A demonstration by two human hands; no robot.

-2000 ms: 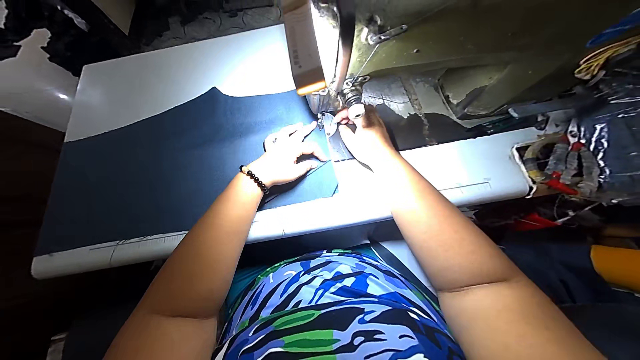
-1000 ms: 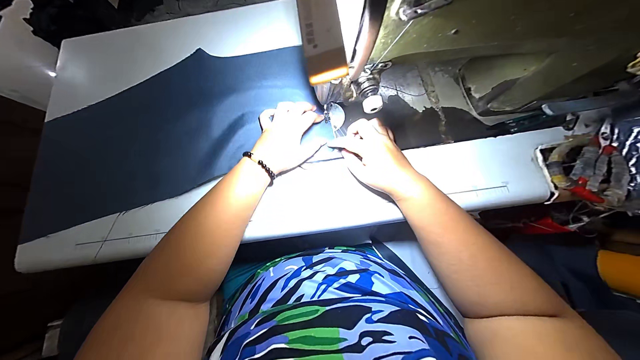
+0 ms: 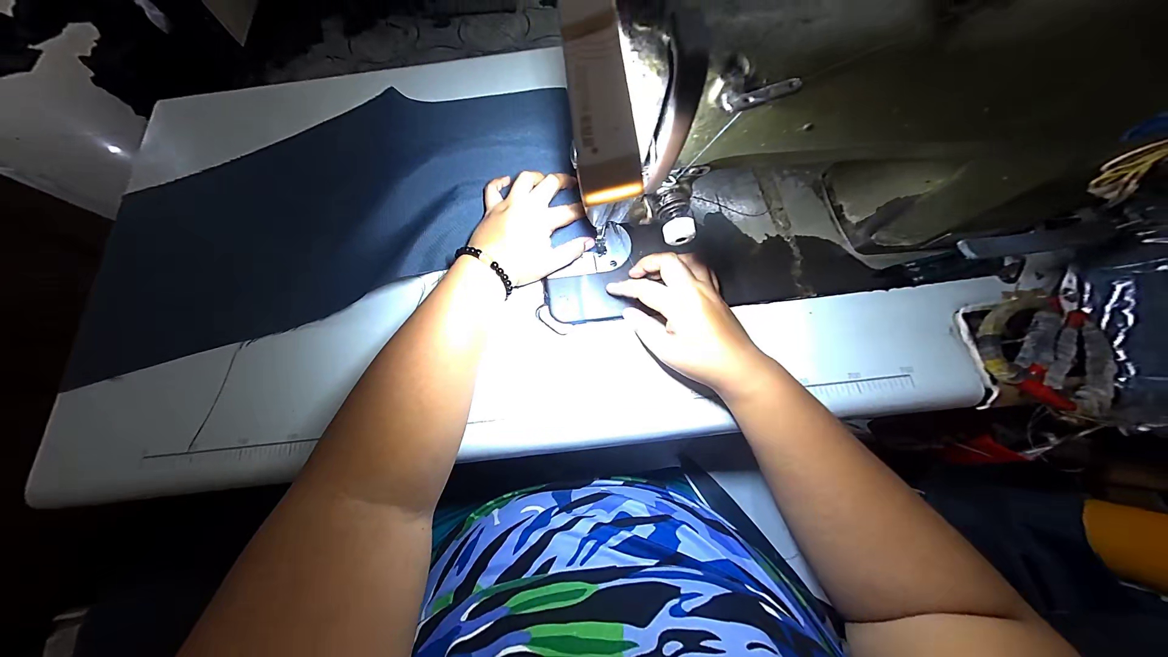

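Note:
Dark blue fabric (image 3: 274, 228) lies spread over the left part of the white sewing table (image 3: 584, 374). My left hand (image 3: 529, 228) rests on its right end with fingers spread, the thumb close to the presser foot (image 3: 600, 245) of the sewing machine (image 3: 876, 119). Just right of the foot, my right hand (image 3: 680, 315) is bent over the machine bed, its fingertips by the edge of the metal slide plate (image 3: 584, 297). Nothing is plainly held in it. The needle is too small and glared to tell.
A lamp (image 3: 602, 109) hangs in front of the machine head. Thread snips with red parts (image 3: 1045, 383) and rolls sit in a cut-out at the table's right end. A ruler scale (image 3: 858, 383) is marked along the front edge. Yellow cord (image 3: 1131, 173) lies at the far right.
The fabric's right edge no longer covers the plate in front of the foot, and it has shifted away from me. My right hand has come away from the fabric near the foot.

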